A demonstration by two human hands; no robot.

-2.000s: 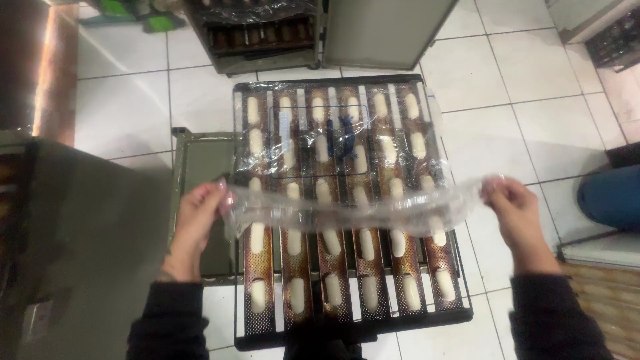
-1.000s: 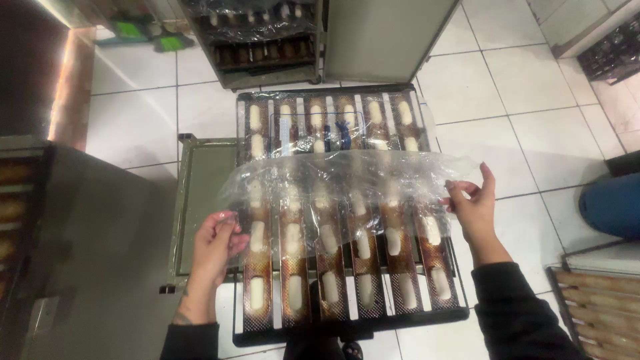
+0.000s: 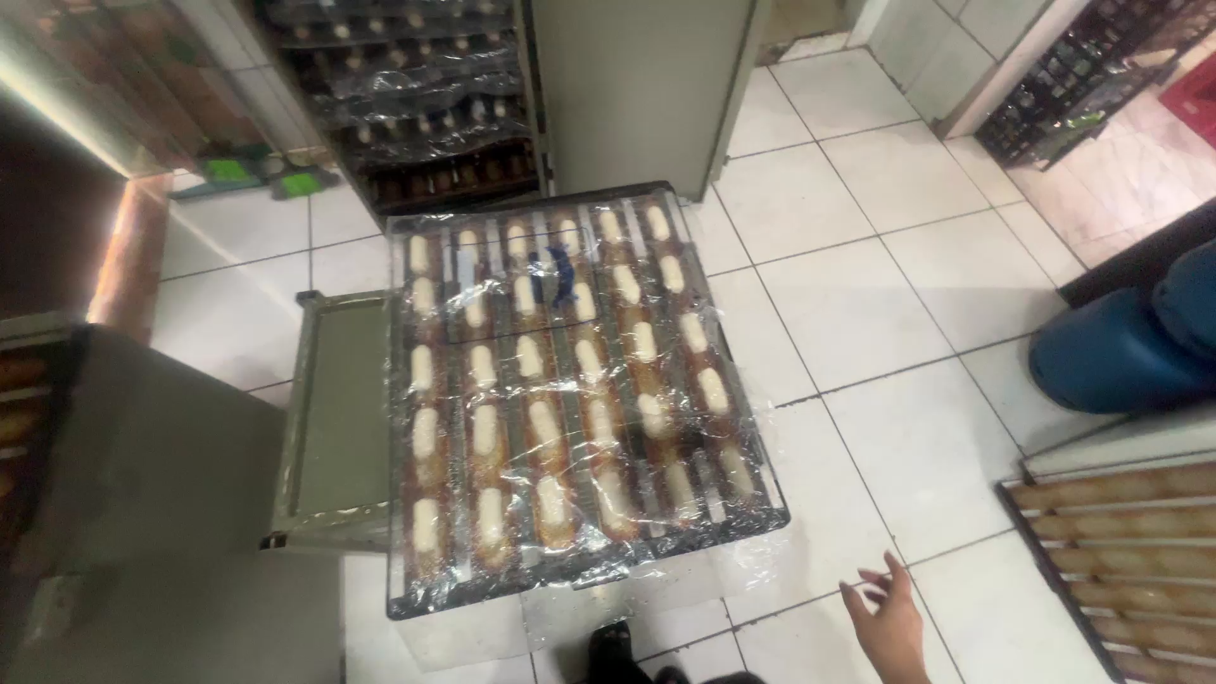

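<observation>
Rows of pale dough pieces lie in the channels of a dark-framed baking tray. A clear plastic sheet with blue printing covers the whole tray, and its near edge hangs past the front rim. To the right of the tray's near corner, over the floor, my right hand holds nothing, its fingers apart and slightly bent. My left hand is outside the view.
Beyond the tray stands an open cabinet of filled, plastic-covered trays, with its door swung right. A grey cabinet is at left. Blue gas cylinders and a slatted tray of golden-brown bread are at right. Dark shoes show below.
The plastic sheet, held up between both hands before, now lies over the tray down to its near rim. Both hands have let go; the left has left the view and the right has moved off the sheet.
</observation>
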